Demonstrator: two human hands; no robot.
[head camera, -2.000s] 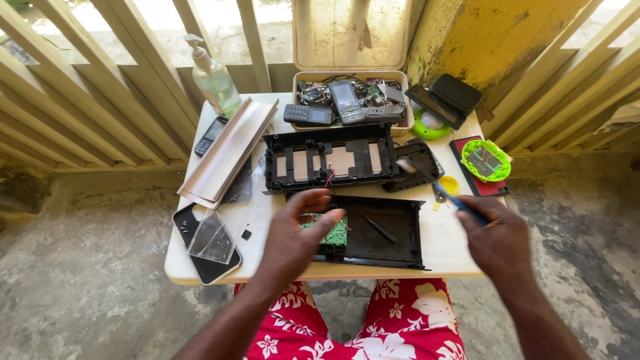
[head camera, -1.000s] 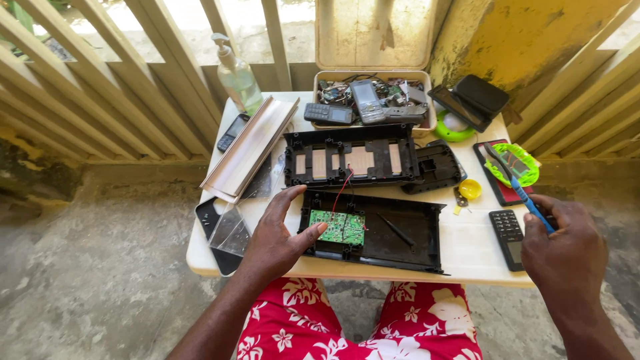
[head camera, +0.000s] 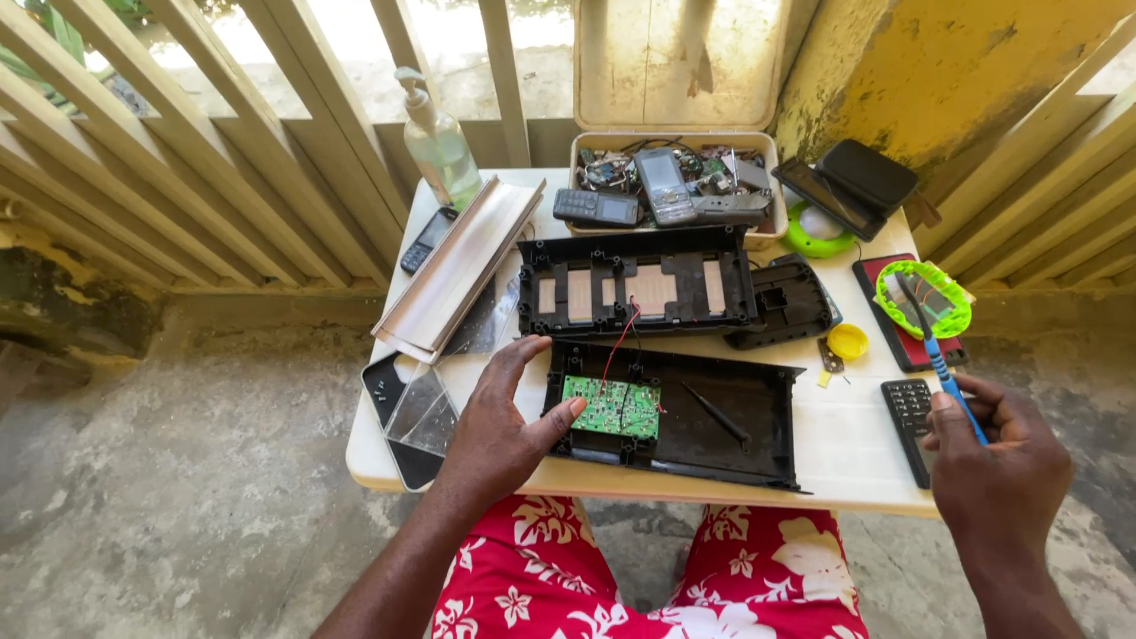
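Observation:
My left hand (head camera: 510, 426), fingers apart, rests at the left edge of a black plastic housing tray (head camera: 763, 417). Its thumb is by a green circuit board (head camera: 612, 408) lying in that tray. A red wire (head camera: 619, 344) and a dark wire run from the board up to a second black housing part (head camera: 635, 284) with openings over pale material. Inside the lower tray lies a thin black pointed tool (head camera: 714, 415). At the right, my right hand (head camera: 998, 453) holds a blue-handled tool (head camera: 942, 373) with a dark curved tip, over a bright green plastic ring (head camera: 963, 311).
An open case (head camera: 679, 232) of phones and electronic scraps stands at the back. A pump bottle (head camera: 441, 151) and a pale metal channel (head camera: 461, 271) are at the left. A keypad phone (head camera: 907, 422), a yellow cap (head camera: 848, 341) and a black plastic cover (head camera: 790, 306) lie at the right.
My right hand with the blue-handled tool has moved right, away from the black housing. My left hand has moved from over the green board to the tray's left side. The view has shifted.

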